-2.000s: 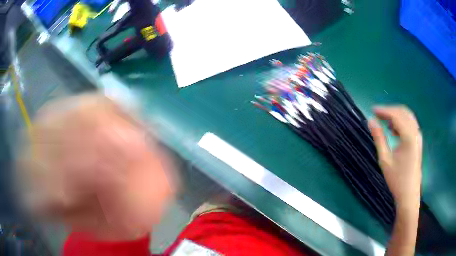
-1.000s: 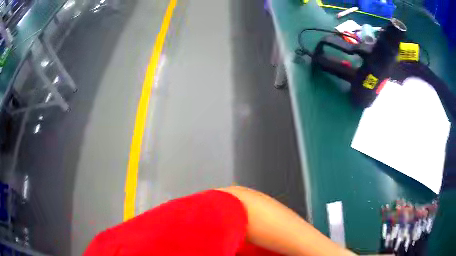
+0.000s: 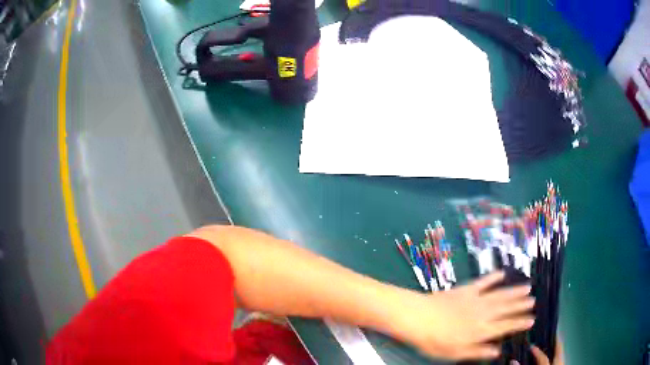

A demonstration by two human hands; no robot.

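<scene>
A bundle of black multi-core cables (image 3: 547, 285) lies at the lower right, its coloured wire tips and white tubes pointing away from me. The tips in its middle are blurred. A smaller cable group (image 3: 431, 267) shows just left of it, its lower part hidden by my left hand. My left hand (image 3: 481, 317) lies palm down across the cables with fingers spread, slightly blurred; I see no grip. My right hand (image 3: 547, 355) shows only as fingers at the bottom edge beside the cables; its hold cannot be told.
A white paper sheet (image 3: 403, 107) lies beyond the cables. A black heat gun (image 3: 292, 53) lies at its left with its cord. Coiled cables (image 3: 531, 114) curve behind the paper. A white strip (image 3: 356, 347) lies along the near bench edge. A blue bin (image 3: 595, 25) stands far right.
The view has swung back from the aisle to the bench. My left hand, at the bottom edge a second ago, now lies over the cables. The smaller group shows apart from the bundle.
</scene>
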